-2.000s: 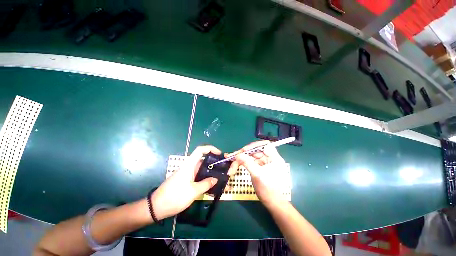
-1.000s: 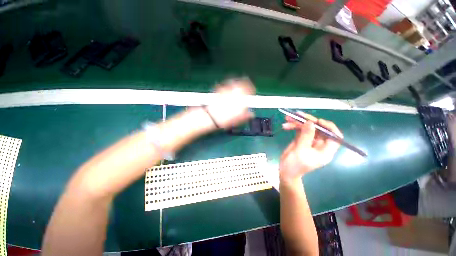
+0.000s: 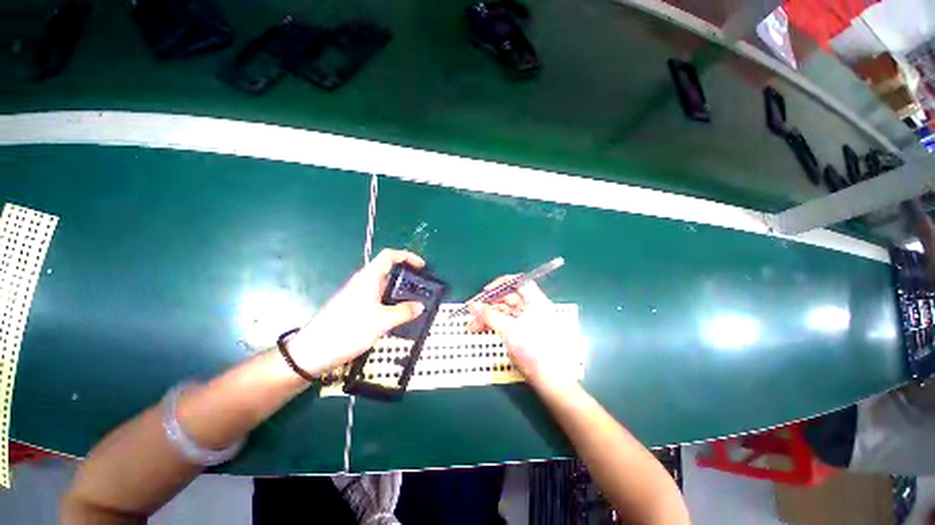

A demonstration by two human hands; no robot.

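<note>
My left hand (image 3: 359, 308) holds a black phone housing (image 3: 422, 338) tilted over the left part of the sticker sheet. The sheet's dots show through the housing's large opening. My right hand (image 3: 518, 326) grips thin metallic tweezers (image 3: 513, 284) like a pen, their tip pointing down left beside the housing, over the sheet. The pale sticker sheet (image 3: 482, 357) with rows of dark dots lies on the green bench under both hands. Whether the tip holds a piece is too small to tell.
A spare dotted strip (image 3: 23, 269) lies at the far left. A clear film scrap (image 3: 420, 238) is above my left hand. Beyond the white rail (image 3: 451, 167), black housings (image 3: 338, 56) lie on the darker green surface. A black tray (image 3: 912, 297) is at the far right. A red stool (image 3: 764, 454) stands lower right.
My left hand was reaching towards the housing near the rail; it is back over the sheet holding a housing, and that bench spot is bare. My right hand has moved left, turning the tweezers' tip down.
</note>
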